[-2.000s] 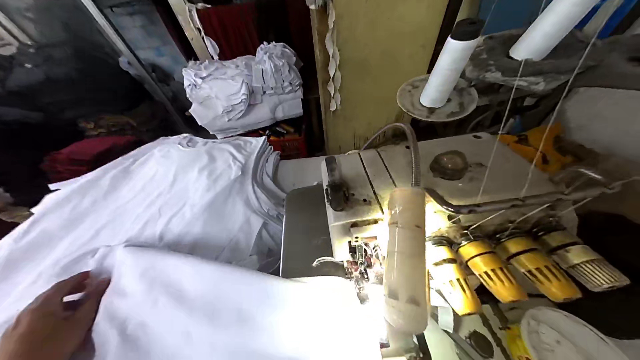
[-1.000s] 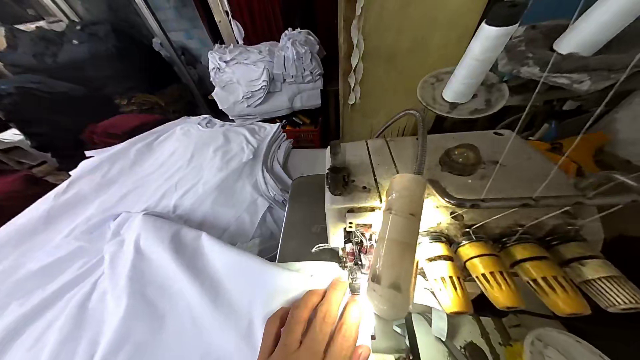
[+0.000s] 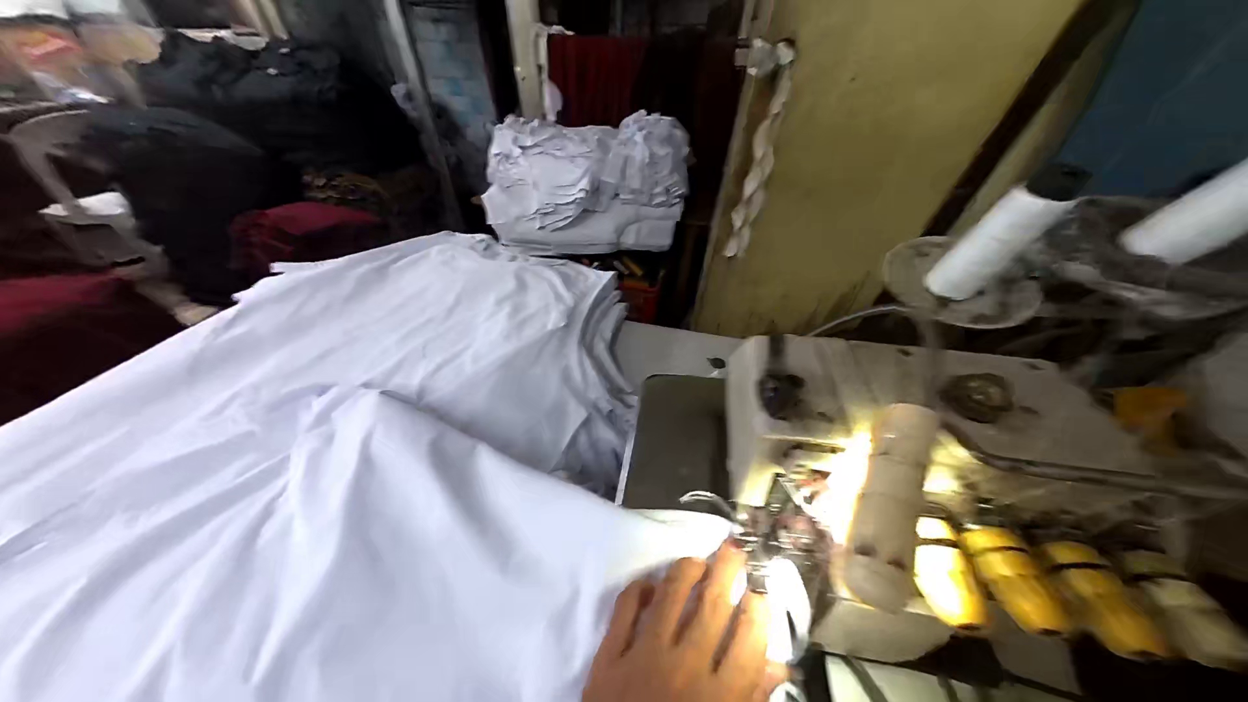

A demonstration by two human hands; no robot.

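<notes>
My left hand [image 3: 682,629] lies palm down on the edge of a white fabric piece [image 3: 468,546], fingers slightly spread, fingertips close to the presser foot [image 3: 770,531] of an industrial sewing machine [image 3: 1033,400]. The fabric's edge runs under my fingers towards the needle area, which a bright lamp lights. Behind this piece lies a stack of white fabric pieces [image 3: 458,292], its layered edges facing the machine. My right hand is out of view.
A grey plate [image 3: 678,439] lies between stack and machine head. Yellow-capped thread tensioners [image 3: 1014,580] line the machine's front. White thread cones [image 3: 999,244] stand at the back right. Bundled white cloth [image 3: 585,185] sits beyond the table, and dark red cloth [image 3: 302,234] lies at the left.
Two seconds ago my left hand rested on the cloth at the far left; it moved right to the needle area and is still there. The view has swung left.
</notes>
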